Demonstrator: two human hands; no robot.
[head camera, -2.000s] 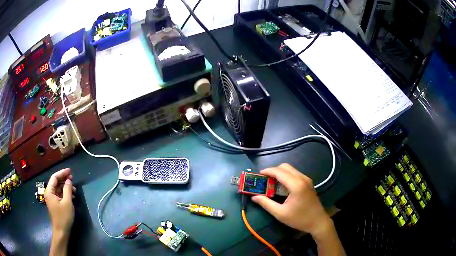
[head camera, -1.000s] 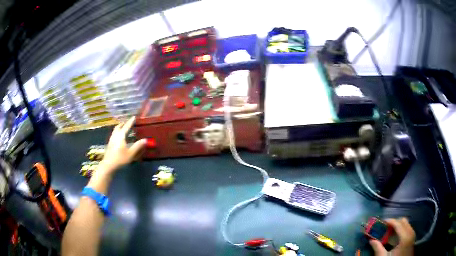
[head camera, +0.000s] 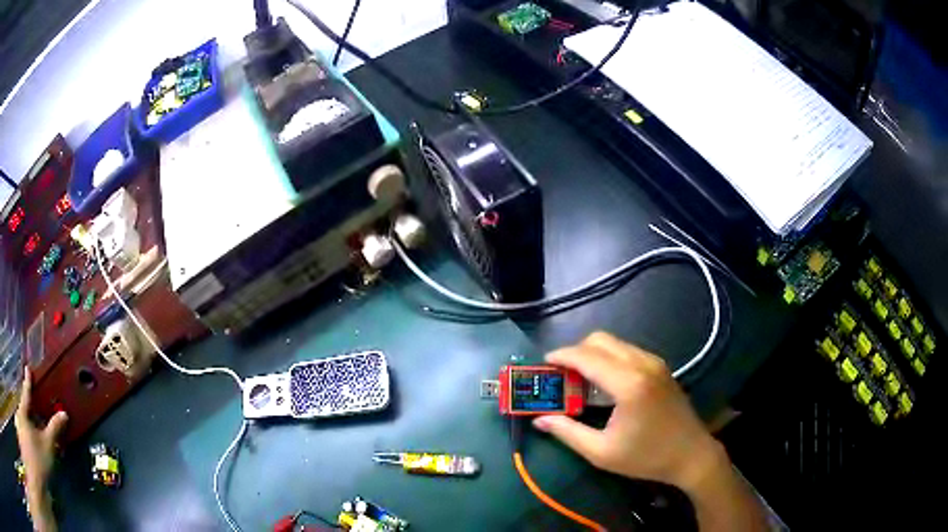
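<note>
My right hand (head camera: 650, 421) holds the red USB tester (head camera: 538, 390) between thumb and fingers; its dark screen is lit. An orange USB cable (head camera: 546, 499) leaves its lower side. My left hand (head camera: 40, 442) is at the far left edge, fingers spread at the front corner of the red power box (head camera: 78, 384). The charger circuit board (head camera: 369, 516) is cut off by the bottom edge, beside a red alligator clip (head camera: 286, 523). The yellow screwdriver (head camera: 428, 463) lies mid-mat. The inline strip (head camera: 338, 386) lies left of the tester on the white cable (head camera: 156, 343).
The pale instrument (head camera: 281, 244) and upright black fan (head camera: 483, 203) stand behind. Papers (head camera: 728, 114) lie on the black tray at right. Rows of boards (head camera: 878, 338) sit far right. Blue bins (head camera: 179, 91) are at back left. Another small board (head camera: 105, 466) lies near my left hand.
My left hand has moved from the mat beside the small board to the red box's front corner. The view swung left and back. My right hand keeps hold of the tester.
</note>
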